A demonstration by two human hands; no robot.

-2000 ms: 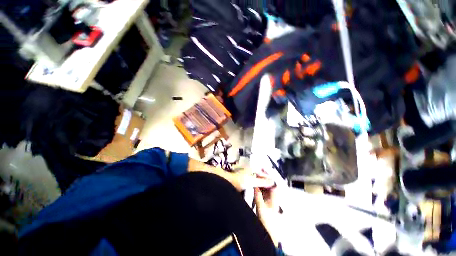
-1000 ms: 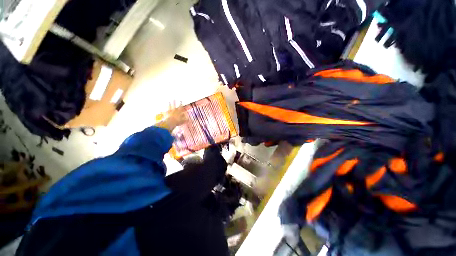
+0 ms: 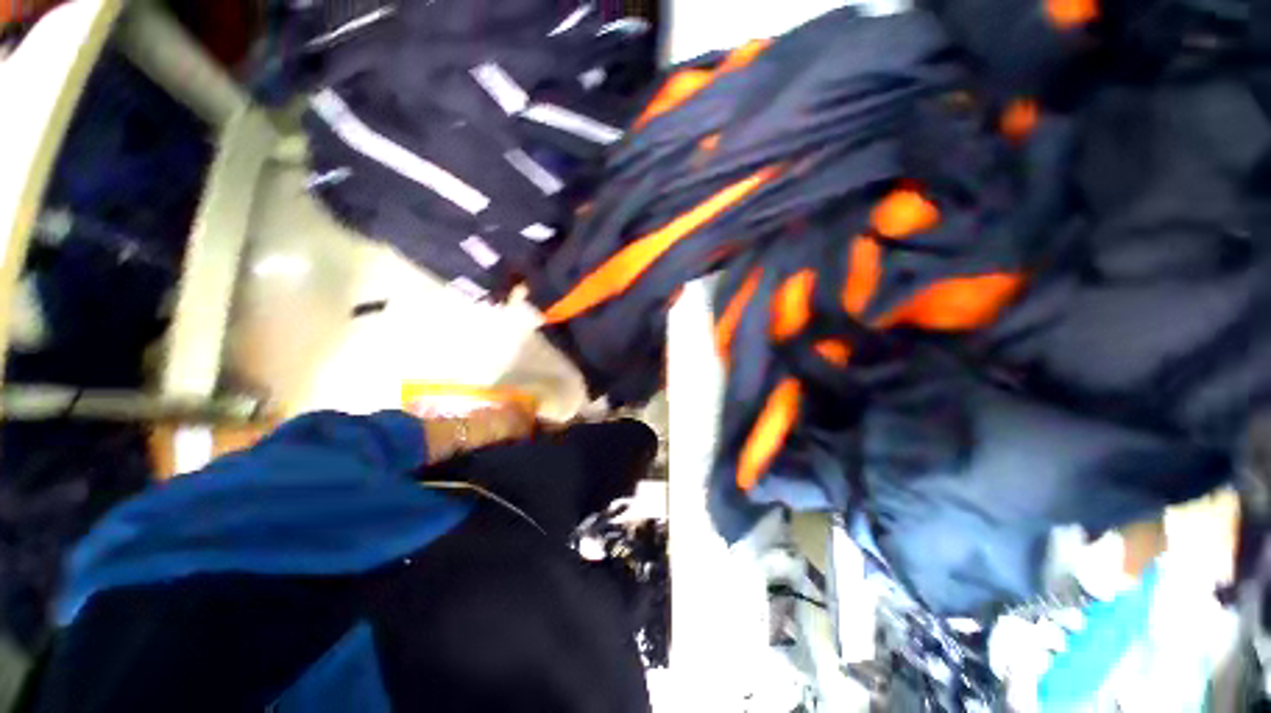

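Dark garment pieces with orange insets [image 3: 836, 265] lie heaped on the white table [image 3: 704, 557], from the middle to the right. My left arm, in a blue sleeve, reaches in from the lower left. A blurred patch of skin at its cuff [image 3: 481, 428] is my left wrist or part of my left hand. The fingers do not show, and black cloth lies just beyond. My right hand is not identifiable in the picture. A pale blue machine lamp cover [image 3: 1101, 648] shows at the lower right, blurred.
Black garments with white stripes [image 3: 460, 126] lie at the upper left of the orange heap. An orange stool edge [image 3: 453, 396] shows behind my left wrist. A pale table frame [image 3: 216, 265] stands at the left. A small black scrap [image 3: 368, 307] lies on the floor.
The view has swung from the machine to the garment heap. Since one second ago, the heap sits higher and further left in the picture, and the stool is mostly hidden behind my left arm.
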